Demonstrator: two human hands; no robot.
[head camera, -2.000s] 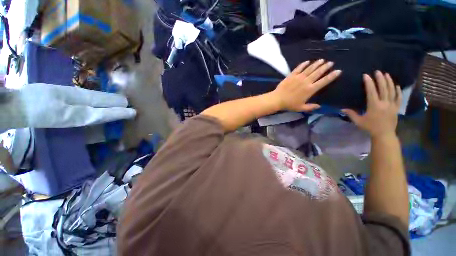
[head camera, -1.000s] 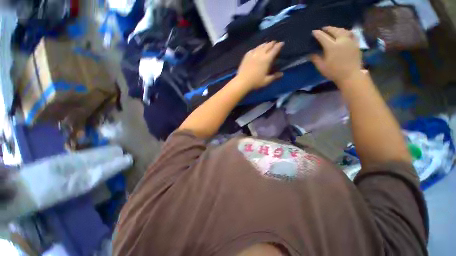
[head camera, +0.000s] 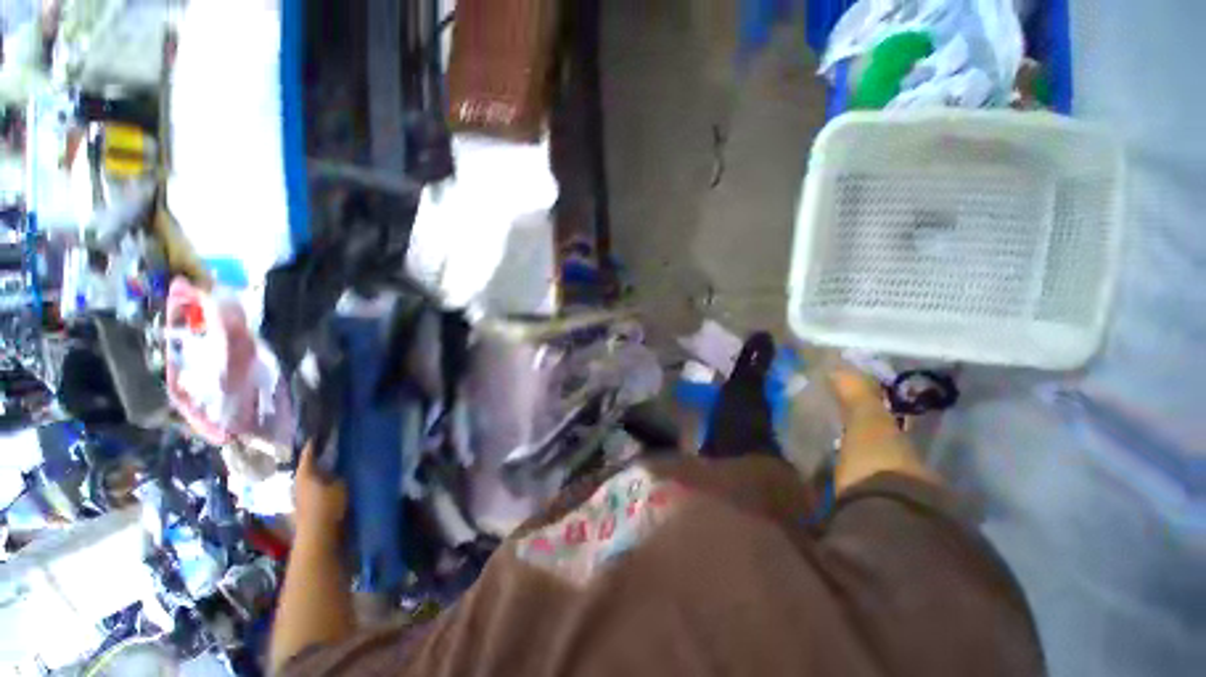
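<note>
An empty-looking white slotted plastic basket (head camera: 959, 238) lies at the right. My right hand (head camera: 857, 394) is blurred and small just below the basket's near left corner; whether it touches the rim and how its fingers lie cannot be told. At the left, a blurred pile of black cloth with a long blue piece (head camera: 370, 450) lies beside my left forearm. My left hand (head camera: 315, 470) is at the pile's left edge, mostly hidden and blurred, so its grip cannot be told.
A pink basket (head camera: 218, 364) with white and red scraps stands at the left. A white table with a blue edge (head camera: 296, 132) is at the upper left. A brown item (head camera: 500, 66) lies above white material. A bright blue container with a pale bag (head camera: 926, 46) is behind the white basket.
The view has swung to the right, bringing the white basket into sight. My hands have left the top of the black cloth and are now far apart, left and right.
</note>
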